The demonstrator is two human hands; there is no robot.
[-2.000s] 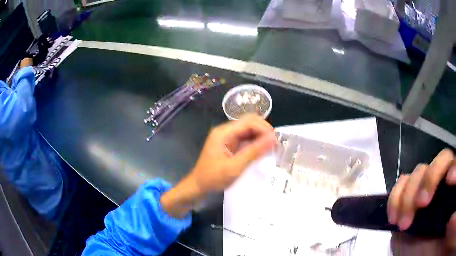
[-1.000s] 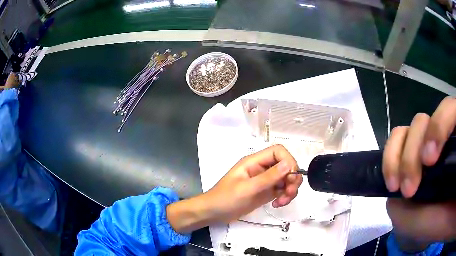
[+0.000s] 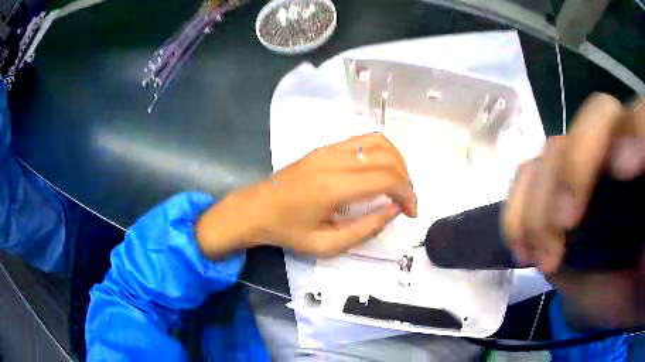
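Note:
A white plastic housing (image 3: pixel 452 297) lies open on a white sheet (image 3: pixel 304 113), with a black strip (image 3: pixel 403 312) along its near edge. My left hand (image 3: pixel 332 191) is over the housing's left part, thumb and fingertips close together; whether they hold a small screw cannot be told. My right hand (image 3: pixel 559 191), blurred, grips the black electric screwdriver (image 3: pixel 470 237) from the right. The driver's thin tip points left, just above the housing, a little right of my left fingertips. A thin cable (image 3: pixel 375 259) lies in the housing, ending at a small metal piece (image 3: pixel 405 264).
A round white dish of screws (image 3: pixel 295 27) stands beyond the sheet. A bundle of thin purple-grey cables (image 3: pixel 180 53) lies to its left on the dark bench (image 3: pixel 92 92). Another person's blue sleeve (image 3: pixel 35 205) is at the left edge. A pale metal rail (image 3: pixel 608 63) runs along the far right.
My left hand has gone from the dish to the driver tip, then slightly back from it, off the tip. The driver has come lower over the housing. The view has tilted down.

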